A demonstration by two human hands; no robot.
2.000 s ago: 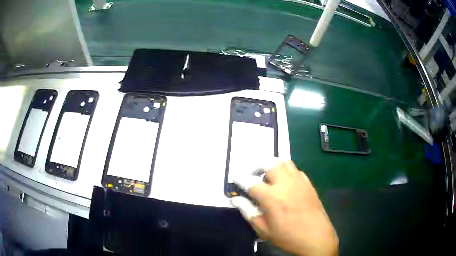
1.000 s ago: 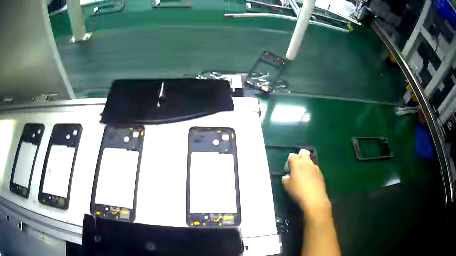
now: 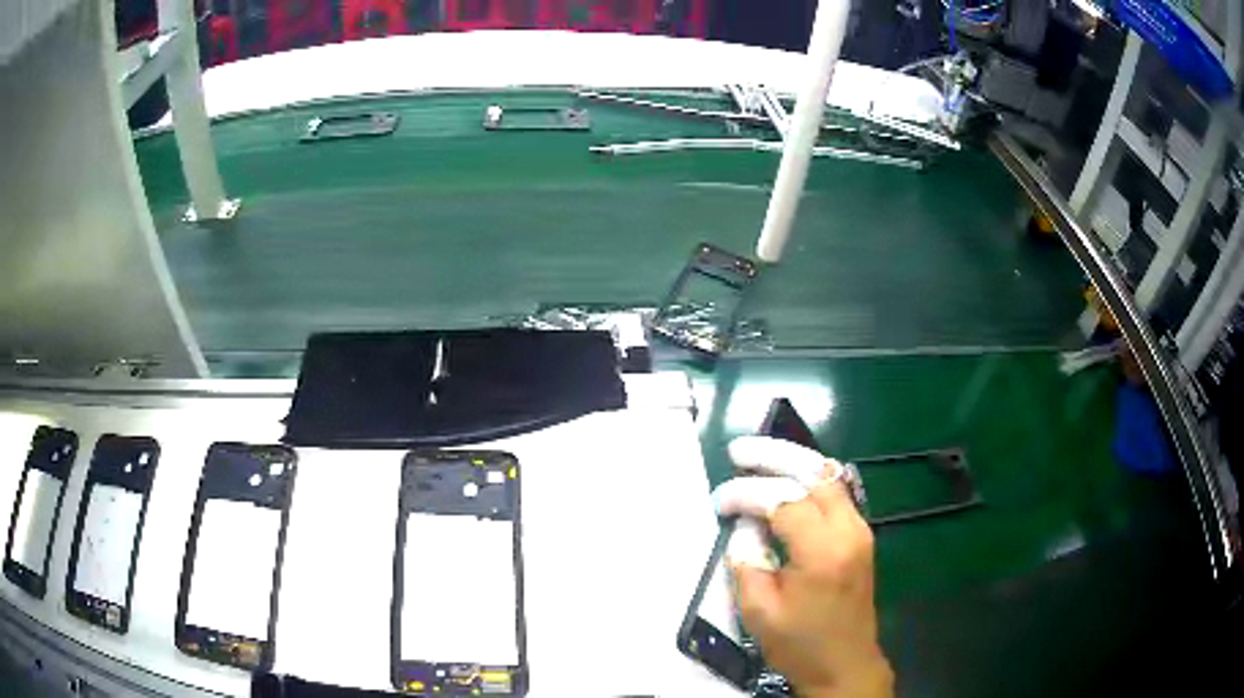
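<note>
My right hand, with white coverings on its fingertips, grips a black phone middle frame. That frame is tilted over the right edge of the white feed strip; the fingers hide its middle. Several black frames stand side by side on the strip, the nearest to my hand being this one. Another frame lies on the green conveyor belt just right of my hand. My left hand is not in view.
A black flap lies along the strip's far edge. A loose frame rests on shiny scraps beside a white post. Two frames lie on the far belt, with thin rods. A grey panel stands left, a metal rail right.
My right hand has picked up a frame from the green belt and brought it to the strip's right edge. The row of frames has shifted left and lower in the view.
</note>
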